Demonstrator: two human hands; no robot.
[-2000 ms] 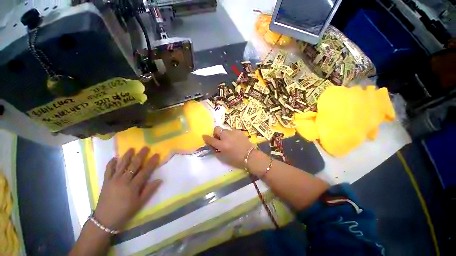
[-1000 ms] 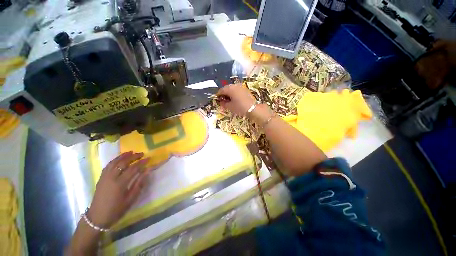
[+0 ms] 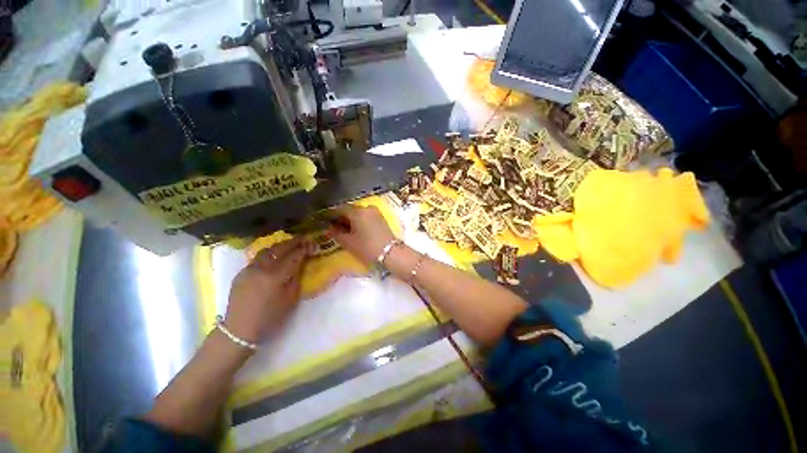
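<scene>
A yellow fabric panel (image 3: 332,281) lies on the white taped template (image 3: 345,310), its upper part beneath the sewing machine head (image 3: 195,133). A small brown-and-cream woven label (image 3: 321,244) is at the panel's middle, between my two hands. My left hand (image 3: 268,287) lies over the panel's left part, fingertips at the label's left end; its grip is hidden. My right hand (image 3: 367,239) has its fingertips pinched at the label's upper right end. A dark red cord (image 3: 451,336) runs from below my right hand towards my lap.
A heap of loose labels (image 3: 487,190) lies right of the head, with a plastic bag of labels (image 3: 611,128) behind. Plain yellow panels (image 3: 628,226) are piled right. Labelled panels (image 3: 26,372) are at far left. The screen (image 3: 557,44) stands upper right.
My right hand has moved from the label heap left onto the panel. A label now shows there between my hands. The greenish frame that showed on the panel is no longer visible.
</scene>
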